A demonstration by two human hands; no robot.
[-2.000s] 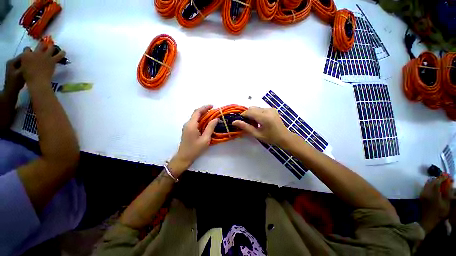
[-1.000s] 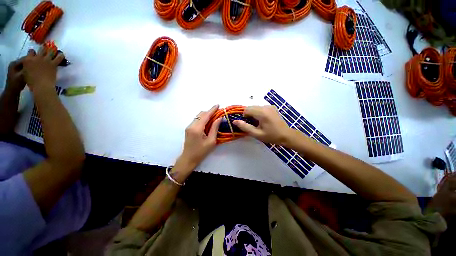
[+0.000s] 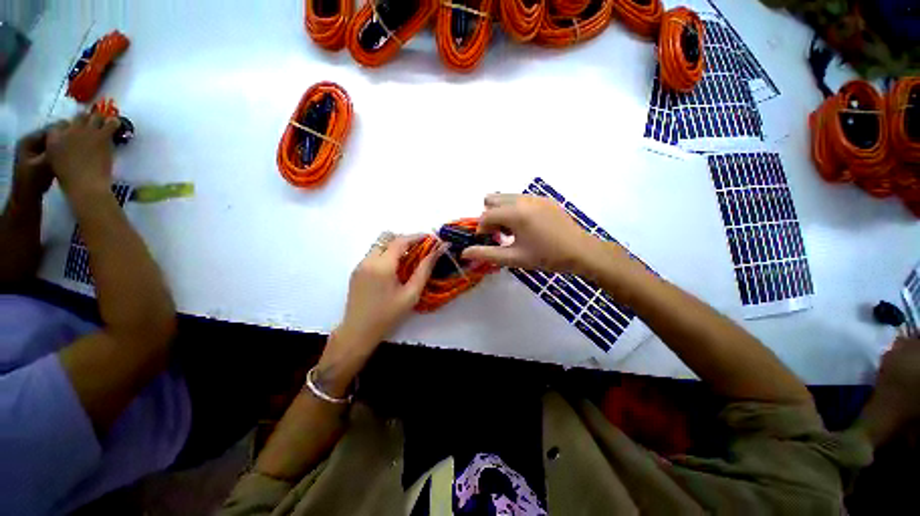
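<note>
An orange cord bundle (image 3: 436, 292) with black parts in its middle lies tilted on the white table in front of me, a thin pale tie across it. My left hand (image 3: 385, 280) grips its left side, thumb near the black parts. My right hand (image 3: 535, 237) holds a black plug (image 3: 462, 238) at the bundle's upper right between thumb and fingers. A small pale spot shows at the right fingertips; I cannot tell what it is. A label sheet (image 3: 585, 307) with black rectangles lies partly under my right forearm.
Another cord bundle (image 3: 315, 135) lies at the upper left, more along the far side (image 3: 464, 35). More label sheets (image 3: 762, 232) and bundles (image 3: 852, 136) are at the right. A neighbour's arms (image 3: 111, 222) and a yellow-green strip (image 3: 163, 191) are at the left; another person's hand (image 3: 898, 378) is at the right edge.
The bundle has tilted, its right end turned upward. My right hand has moved slightly up and the black plug now stands out from the coil. My left hand has shifted left.
</note>
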